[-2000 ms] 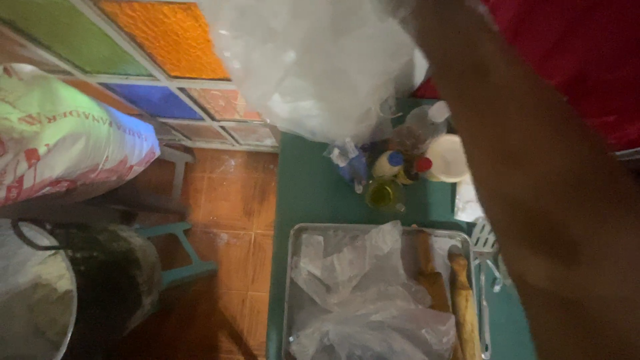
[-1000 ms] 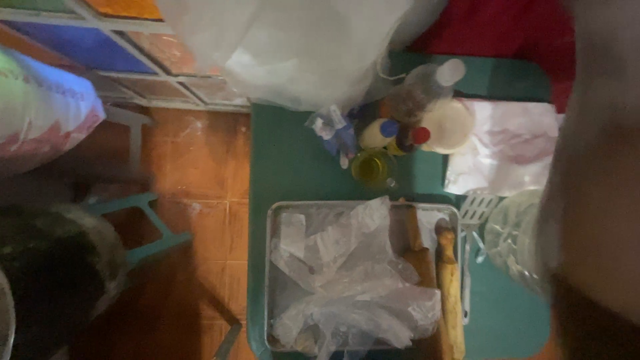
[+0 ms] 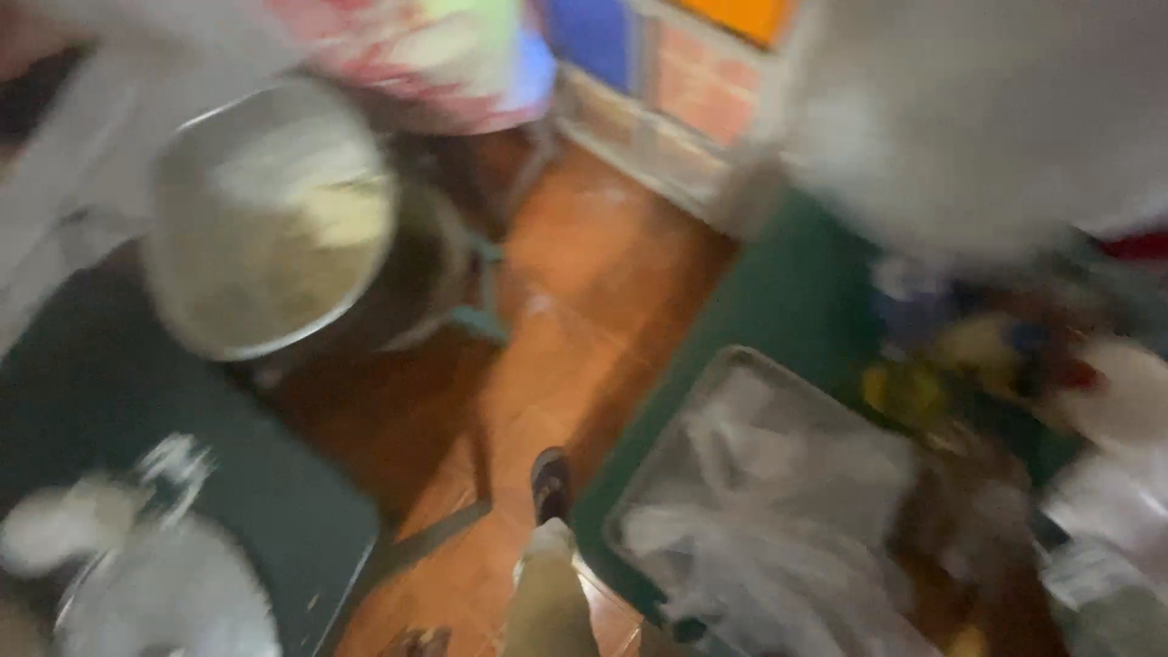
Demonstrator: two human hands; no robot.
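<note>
Heavy motion blur covers the view. My left hand cannot be made out. A brown blur (image 3: 967, 520) over the right side of the metal tray (image 3: 671, 424) may be my right hand or forearm; its fingers and anything in them cannot be seen. Crumpled clear plastic (image 3: 776, 538) lies in the tray, on a green table (image 3: 721, 319). Beyond it stand a yellow-green container (image 3: 903, 392) and a pale round container (image 3: 1122, 392). At the upper left is a large metal-rimmed pot (image 3: 274, 228) with pale, flour-like contents.
A dark table (image 3: 274, 493) at the lower left holds a whitish round vessel (image 3: 173, 593). Between the tables are the orange tiled floor (image 3: 584, 274) and a shoe (image 3: 550, 484). A printed sack (image 3: 438, 64) and a large pale plastic bag (image 3: 967, 119) are near the top.
The view has swung left and tilted, bringing in the dark table and the shoe. The arm seen large at the right earlier no longer shows there.
</note>
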